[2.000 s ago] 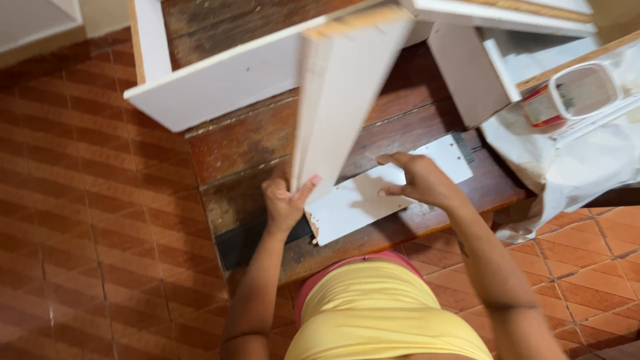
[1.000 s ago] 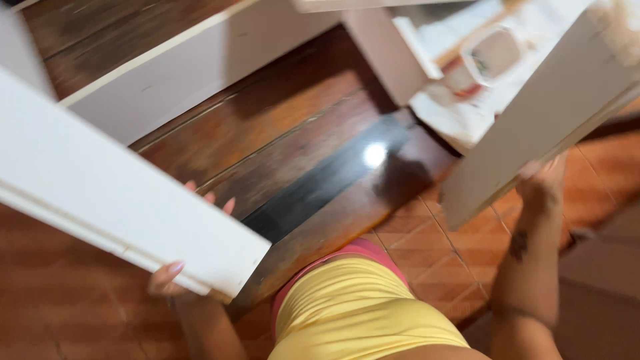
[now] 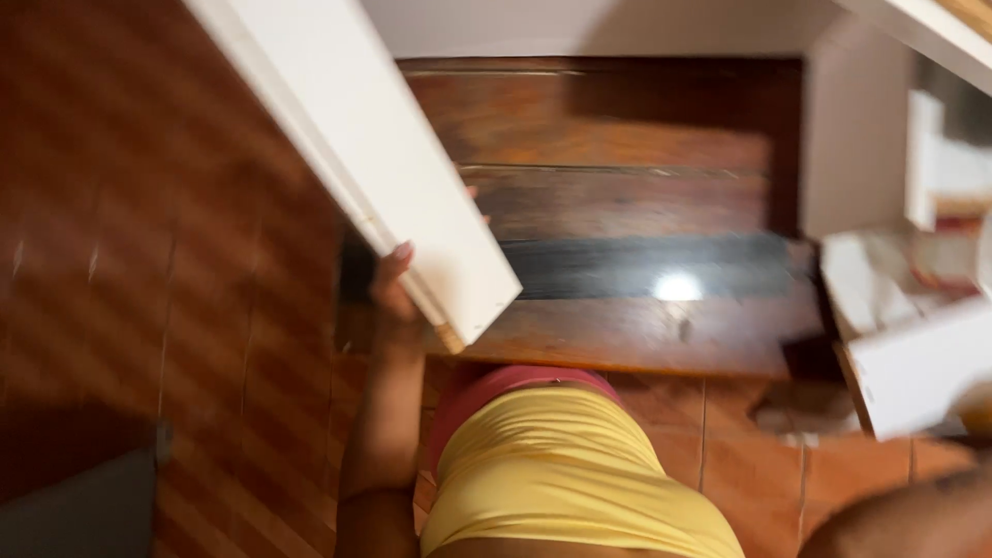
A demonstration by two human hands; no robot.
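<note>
My left hand [image 3: 395,283] grips a long white board [image 3: 387,147] near its lower end, thumb on the near edge and fingertips showing past the far edge. The board slants up to the left over the dark wooden tabletop [image 3: 620,201] and runs out of view at the top. At the right edge, a second white board [image 3: 922,368] lies over or near pale sheeting. My right forearm reaches toward it from the lower right; my right hand [image 3: 978,415] is mostly cut off and blurred there, so its hold cannot be made out.
A dark strip [image 3: 604,267] with a bright reflection runs along the tabletop. White furniture panels [image 3: 856,132] stand at the back and right. Crumpled pale sheeting [image 3: 868,271] and a plastic tub [image 3: 945,256] are at the right. Orange floor tiles [image 3: 209,310] surround the table.
Two seconds ago a white board lay flat on the table under my right hand; the dark strip now shows there. My left hand's board has tilted over to the left. The view has turned.
</note>
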